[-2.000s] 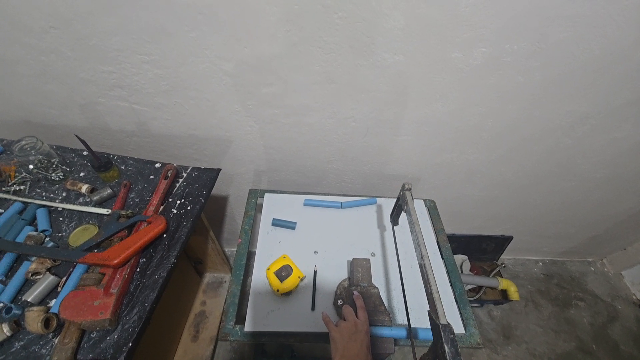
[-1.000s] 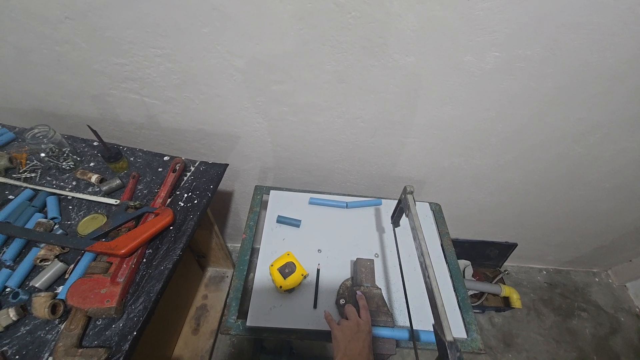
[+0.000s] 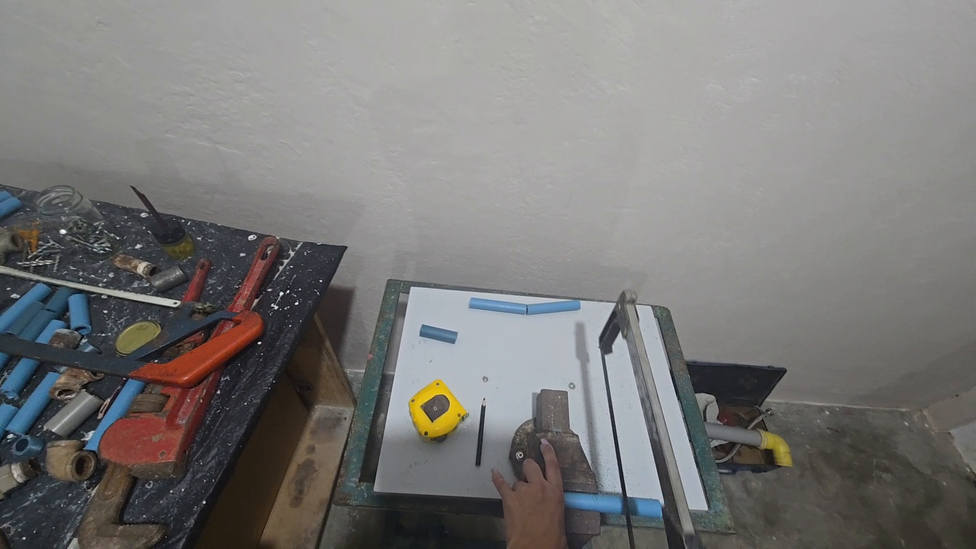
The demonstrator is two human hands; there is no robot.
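Note:
My left hand (image 3: 534, 503) rests on the rusty bench vise (image 3: 560, 442), fingers spread over its body. A blue plastic pipe (image 3: 610, 502) sticks out to the right from the vise. Across the pipe stands a hacksaw (image 3: 652, 412), its thin blade on the pipe and its frame tilted up to the right. The saw's handle and my right hand are out of view below. A yellow tape measure (image 3: 436, 410) and a dark pencil (image 3: 480, 432) lie left of the vise. Short blue pipe pieces (image 3: 438, 334) lie farther back on the white board (image 3: 526, 351).
At the left, a dark paint-spotted table (image 3: 305, 267) holds a red pipe wrench (image 3: 183, 412), an orange-handled hacksaw (image 3: 198, 362), blue pipes, metal fittings and a glass jar (image 3: 65, 202). A toolbox (image 3: 736, 385) with a yellow elbow pipe (image 3: 776, 450) stands on the floor at the right.
The hacksaw has shifted slightly along its length across the pipe. My left hand stays on the vise.

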